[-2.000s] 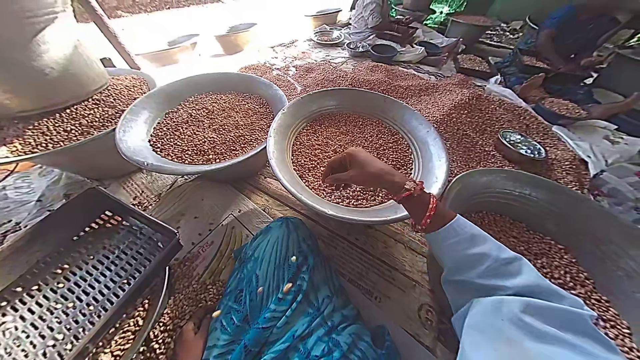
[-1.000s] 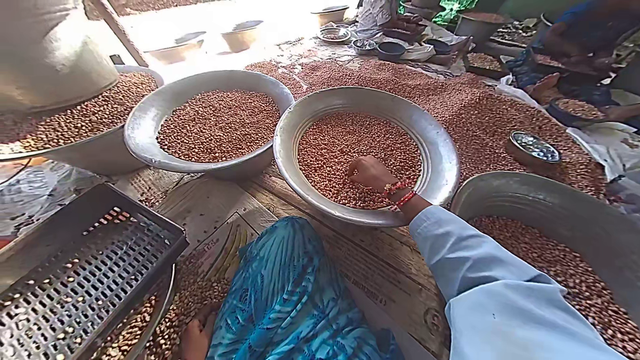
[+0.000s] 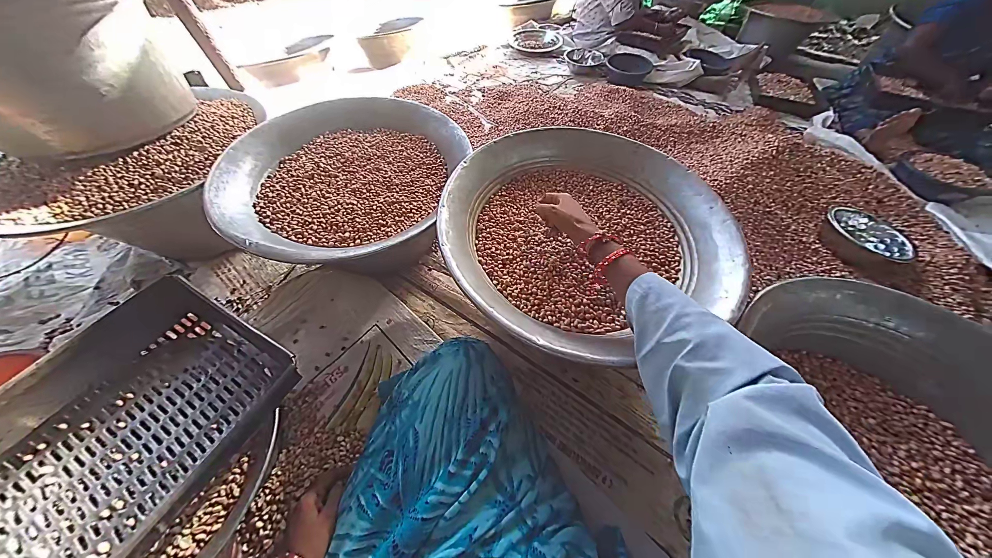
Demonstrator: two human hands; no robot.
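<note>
My right hand (image 3: 568, 215), with red bangles at the wrist, is over the reddish-brown nuts (image 3: 573, 271) in a wide metal basin (image 3: 713, 225). Its fingers are curled, and whether they pinch a nut cannot be made out. My left hand (image 3: 314, 515) is low at the lower left, beside my blue patterned garment (image 3: 457, 457) and near loose nuts on the ground; its fingers are mostly hidden. A second metal basin (image 3: 229, 194) of similar nuts stands left of the first. On the lower left, a black perforated plastic crate (image 3: 170, 403) lies tilted over a container of nuts.
Another metal basin (image 3: 845, 306) of nuts stands at the right. A large heap of nuts (image 3: 775, 178) spreads behind, with a small metal bowl (image 3: 869, 235) on it. At far left, a big container (image 3: 93, 85) stands over a nut-filled basin. Other people sit at the upper right.
My right hand has gone down into the basin and is now farther back and left over the nuts, its fingers curled. My left hand stays low beside the garment.
</note>
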